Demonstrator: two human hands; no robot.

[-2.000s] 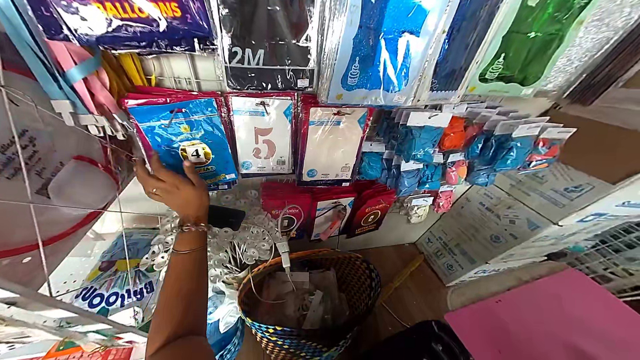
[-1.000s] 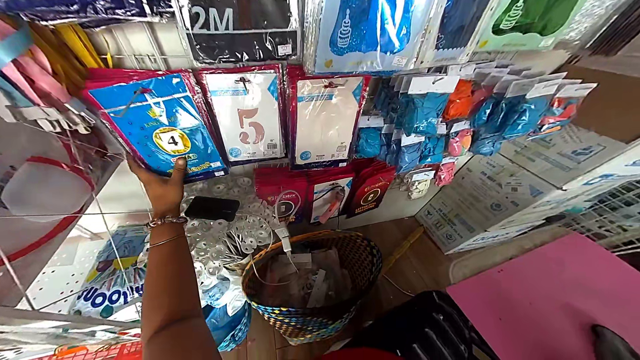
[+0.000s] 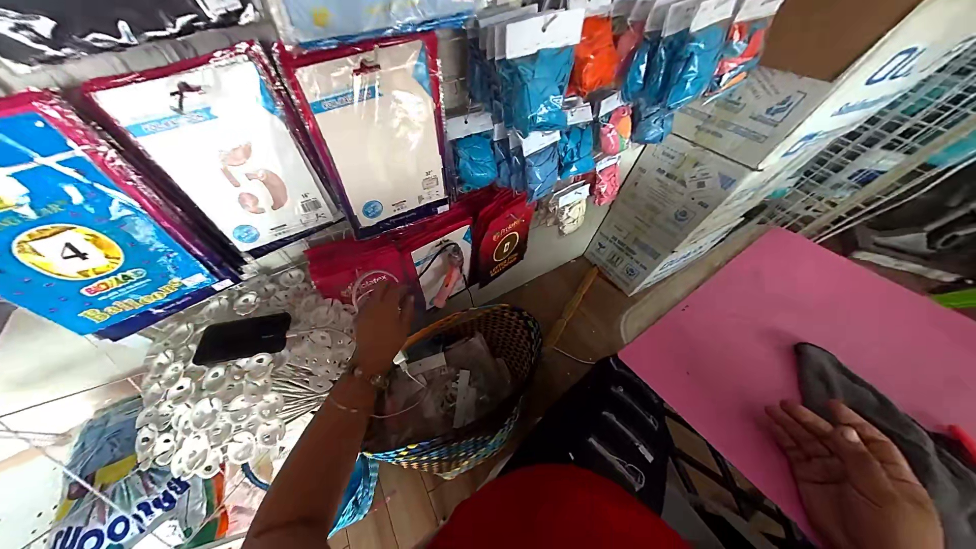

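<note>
My left hand reaches over the woven basket to the red balloon packets hanging low on the rack; its fingers are at the front packet, and whether they grip it is unclear. At the right, my right hand lies palm up with nothing in it, beside a grey cloth on the pink board. Above my left hand hang a white packet with a figure 5 and a plain white packet. The blue packet with a figure 4 hangs at the far left.
A black phone with a cable rests on a pile of clear plastic cups or discs. Small bags of blue balloons hang above. White cartons stand beside a wire grid. Clear packets and a white plug lie in the basket.
My left hand has left the blue packet and moved right and down to the red packets. My right hand and the grey cloth have come into view. The view has shifted.
</note>
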